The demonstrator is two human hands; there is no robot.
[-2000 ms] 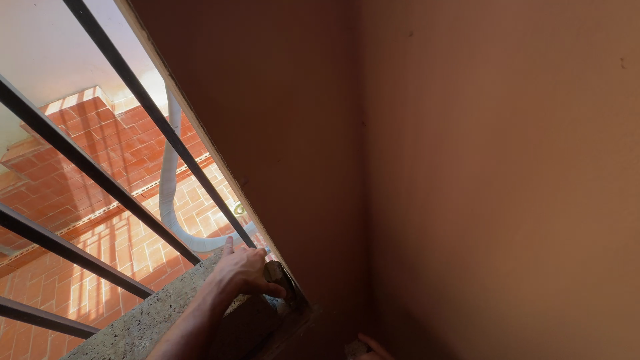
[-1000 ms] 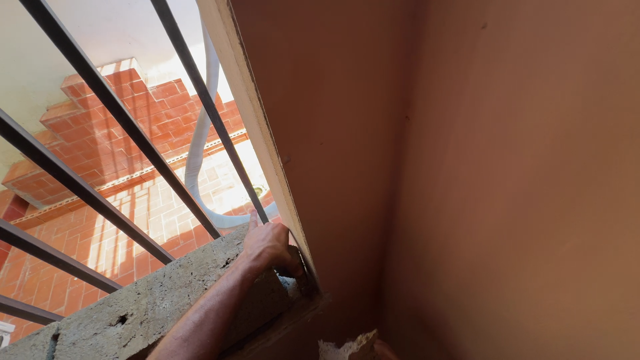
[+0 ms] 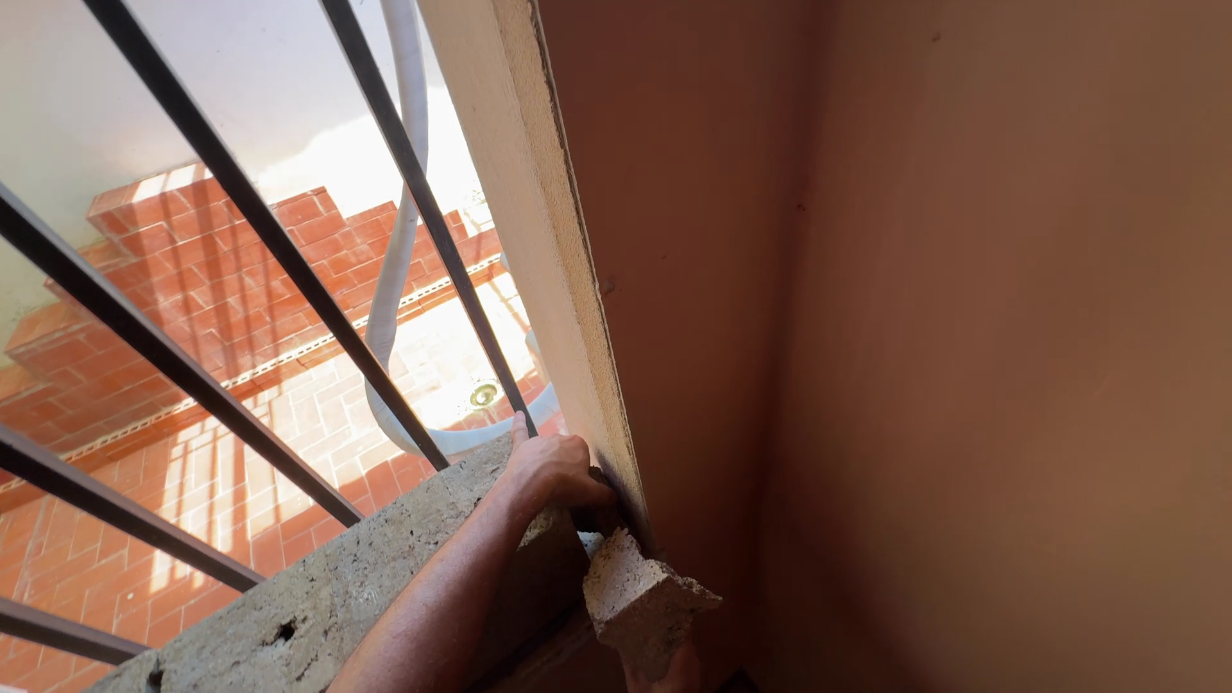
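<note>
My left hand [image 3: 558,472] reaches over the end of a rough concrete sill [image 3: 337,587], beside the foot of the nearest dark metal bar [image 3: 472,289]. Its fingers curl into the gap by the plastered wall edge [image 3: 568,289]; whether they grip anything there is hidden. Low in the view, my right hand [image 3: 664,669] holds a jagged chunk of masonry [image 3: 640,597] from below, near the corner of the sill and the wall. Most of the right hand is out of view or in shadow.
Several slanting metal bars stand along the sill on the left. Beyond them lie a red tiled floor [image 3: 318,433], tiled steps [image 3: 250,231], a pale flexible hose [image 3: 390,308] and a round drain [image 3: 483,395]. A brown wall [image 3: 991,337] fills the right side.
The masonry chunk in my right hand has come up from the bottom edge toward the left hand. The left hand stays at the sill's end. The view has shifted a little.
</note>
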